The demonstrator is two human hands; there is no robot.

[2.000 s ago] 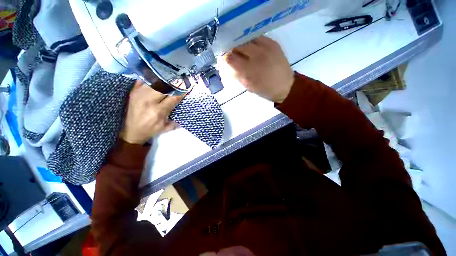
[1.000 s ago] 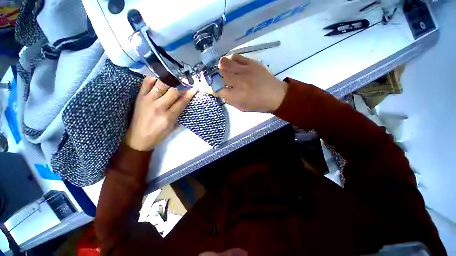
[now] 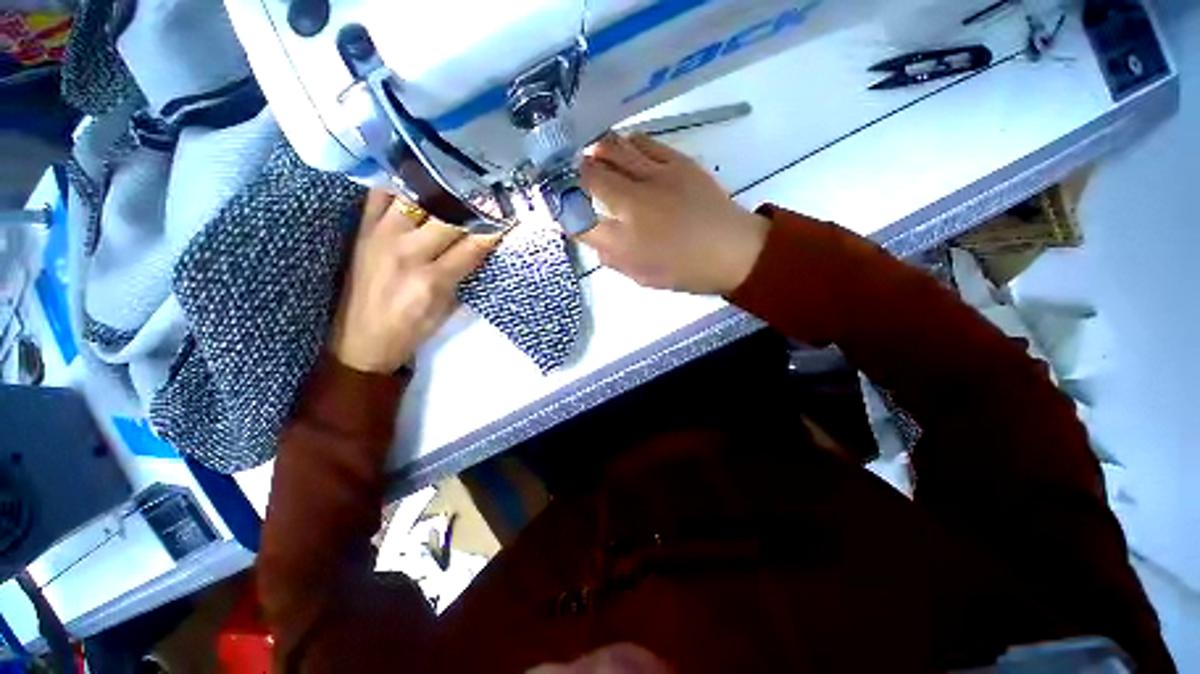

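Observation:
Black-and-white flecked fabric (image 3: 533, 300) lies under the presser foot area (image 3: 526, 204) of the white sewing machine (image 3: 684, 59), with a pointed end towards the table's front edge. The rest of the garment piece (image 3: 250, 316) is heaped left of the machine, with its pale side showing at the upper left. My left hand (image 3: 401, 279) presses on the fabric beside the needle area, fingertips close to the foot. My right hand (image 3: 665, 217) is right beside the presser foot, fingers bent; whether it grips anything is hidden by the machine parts.
A slim metal rod (image 3: 704, 119) lies behind my right hand. Black thread snips (image 3: 932, 66) lie further right on the table. White scraps and a cardboard box (image 3: 467, 516) are below the table edge. A second machine table (image 3: 119, 579) and a red item (image 3: 246, 650) are at lower left.
My right hand has moved from behind the presser foot to beside it and forward. The metal rod has come into view. My left hand has shifted slightly at the fabric; the cloth's point has moved slightly.

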